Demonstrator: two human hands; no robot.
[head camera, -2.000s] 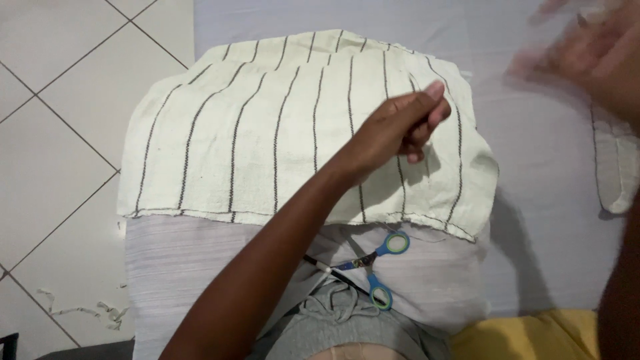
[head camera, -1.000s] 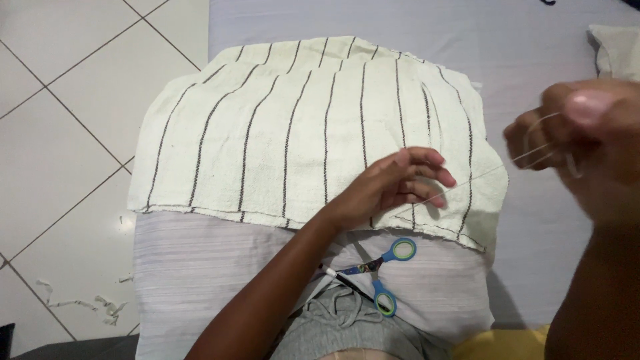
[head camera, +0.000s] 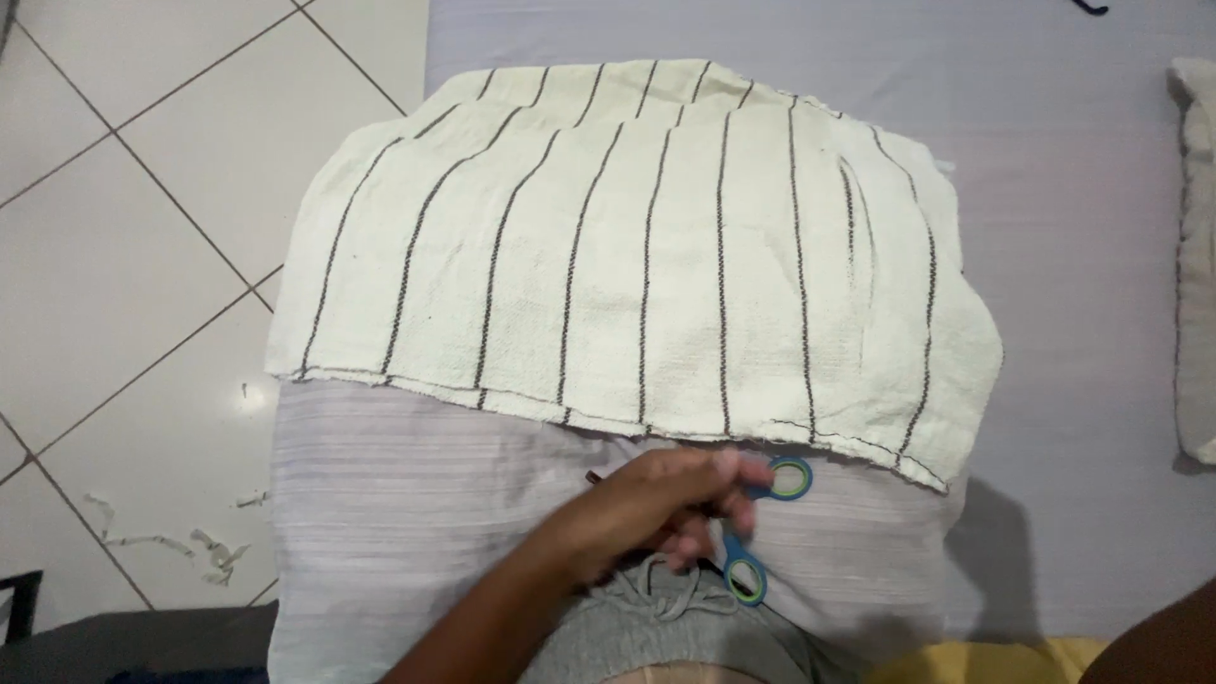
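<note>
My left hand (head camera: 689, 503) is over the blue-and-green-handled scissors (head camera: 788, 479) on my lap, its fingers at the handles; blur leaves unclear whether they grip them. A dark slim stick or pen lies partly hidden beneath the hand. Just above spreads a cream woven cloth (head camera: 608, 266) with dark stripes, its near edge folded and showing a line of dark stitching. Beneath it is a pale lilac striped fabric (head camera: 427, 494). My right hand is outside the picture; only part of that arm shows at the lower right.
A lilac sheet (head camera: 1073, 285) covers the surface behind and to the right. Another cream cloth piece (head camera: 1197, 266) lies at the right edge. Thread or fabric scraps (head camera: 218, 556) lie on the white tiled floor (head camera: 123, 285) at the left. A yellow cloth (head camera: 997, 662) shows at lower right.
My left hand has come down from the striped cloth to the scissors. My right hand, which held a pale thread a second ago, has left the view.
</note>
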